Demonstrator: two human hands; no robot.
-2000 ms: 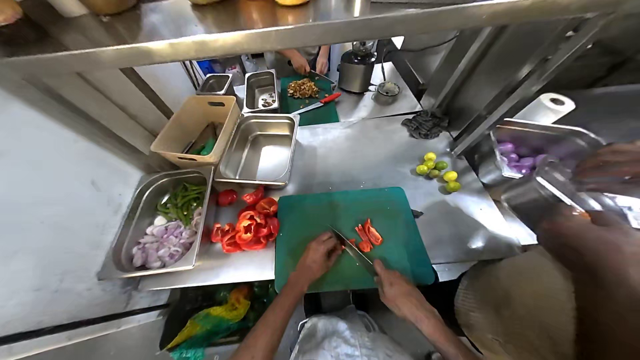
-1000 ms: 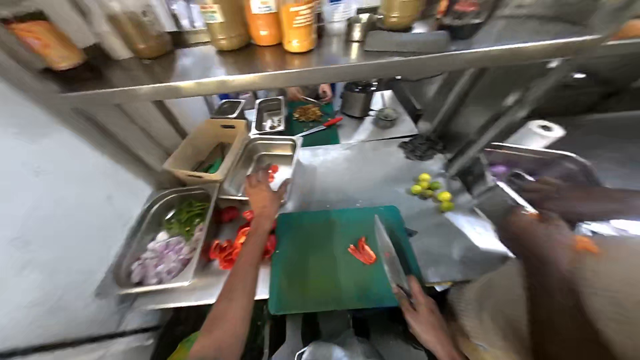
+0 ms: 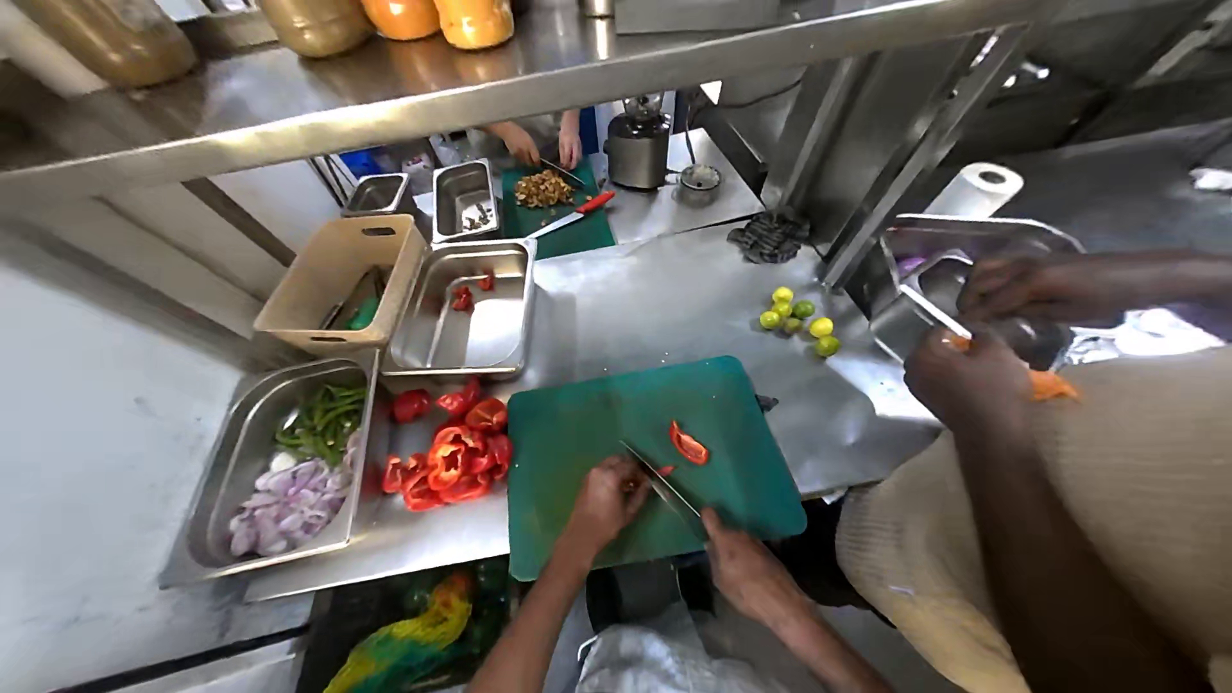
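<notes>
On the green cutting board [image 3: 597, 414], my right hand [image 3: 746, 568] grips a kitchen knife [image 3: 674, 493] whose blade slants up and left. My left hand [image 3: 611, 496] is bent over a piece of red pepper [image 3: 664, 471] at the blade, its grip partly hidden by the fingers. A strip of red bell pepper [image 3: 688, 444] lies right of the blade. Cut red bell peppers [image 3: 457, 462] are heaped left of the board. Behind them, a steel pan [image 3: 525, 289] holds a few red pieces [image 3: 463, 299].
A steel pan [image 3: 217, 481] at left holds sliced onions [image 3: 289, 505] and green peppers [image 3: 327, 421]. A beige bin [image 3: 327, 250], limes [image 3: 804, 310] and a dark cloth [image 3: 770, 237] stand around. A co-worker's hands [image 3: 972, 366] are close at right. A steel shelf [image 3: 577, 72] crosses overhead.
My left hand has come back from the steel pan to the board. Red pieces now lie in that pan, which looked bare two seconds ago. The knife has swung back to a left-pointing slant.
</notes>
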